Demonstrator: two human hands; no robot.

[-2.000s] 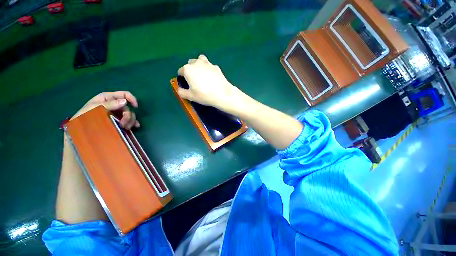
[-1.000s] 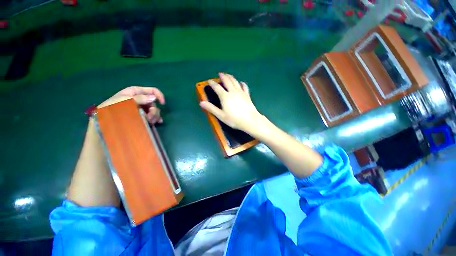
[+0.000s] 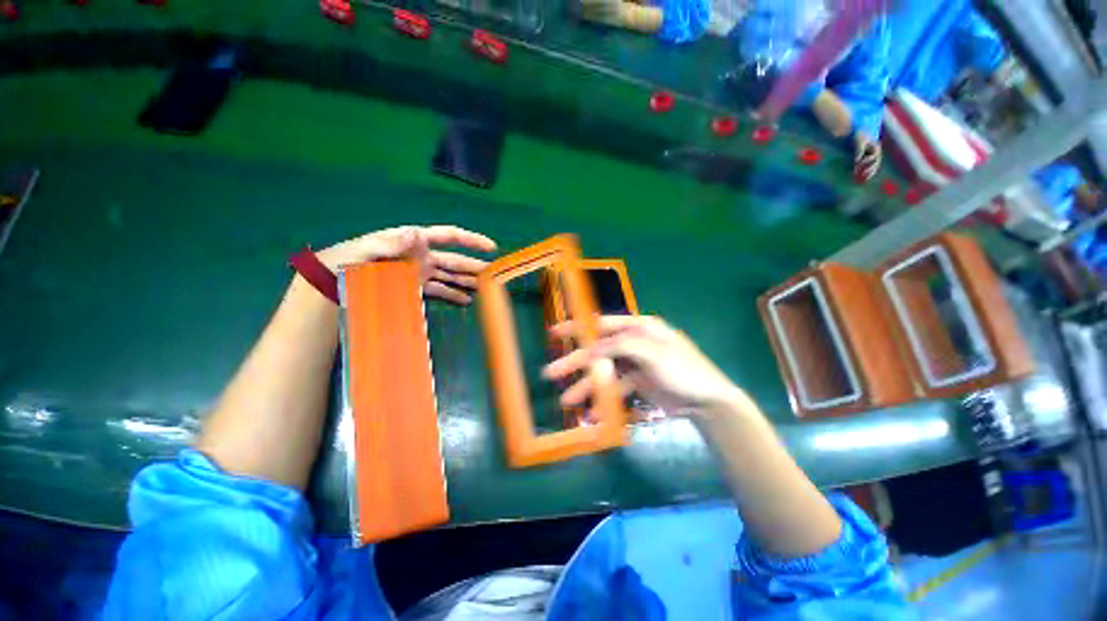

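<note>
My right hand (image 3: pixel 625 364) holds a thin orange rectangular frame (image 3: pixel 534 446), slightly blurred and tilted, above the bench. Its fingers show across the open middle. Behind the frame lies an orange fixture (image 3: pixel 626 269) with a black glossy phone piece (image 3: pixel 607 289) in it, partly hidden by the frame and hand. My left hand (image 3: pixel 440 261), with a dark red wristband, is at the top end of an orange fixture box (image 3: pixel 398 400). Its fingers are spread past the box and hold nothing visible; the palm is partly hidden.
Two orange fixture boxes (image 3: pixel 850 285) with pale-edged openings stand at the right. Dark phone-sized pieces (image 3: pixel 192 95) (image 3: pixel 470 154) lie on the belt. Red pieces (image 3: pixel 489 46) line its far side. Another person's blue sleeve (image 3: pixel 856 73) and hand are at upper right. A flat piece lies at the left edge.
My right hand was over the fixture with the black piece; now it has an orange frame raised beside it. My left fingers have straightened. The view has shifted, bringing the other person into sight.
</note>
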